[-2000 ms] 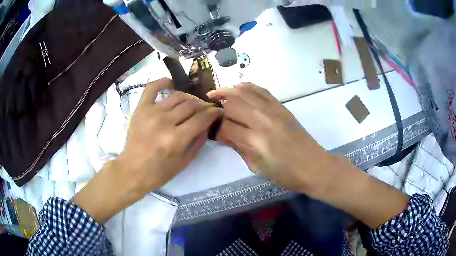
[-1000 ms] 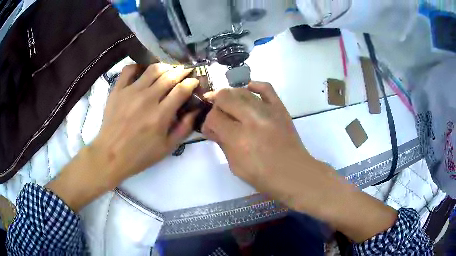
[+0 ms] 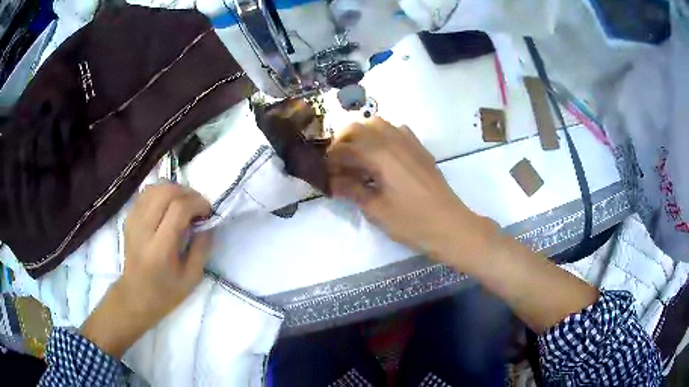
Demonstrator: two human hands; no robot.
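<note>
A small dark brown piece (image 3: pixel 302 155) lies under the lit needle area of the sewing machine (image 3: pixel 291 79). My right hand (image 3: pixel 378 178) is closed on its right end; the fingertips are blurred and a small dark round thing shows among them. My left hand (image 3: pixel 170 242) is lower left, its fingers pinching the edge of the white padded fabric (image 3: pixel 253 185). The white fabric has a dark stitched edge and reaches toward the brown piece. The large brown panel (image 3: pixel 121 121) lies at the left on white quilted fabric.
Brown scraps (image 3: pixel 526 176) and a dark pad (image 3: pixel 457 47) lie on the right of the machine bed. A black strap (image 3: pixel 570 143) crosses the table at right. A measuring strip (image 3: pixel 363 291) runs along the front edge. White quilted fabric (image 3: pixel 638 261) hangs at right.
My left hand has moved from the needle area down and left onto the white fabric. The brown piece is now more exposed. My right hand stays beside it, slightly further right.
</note>
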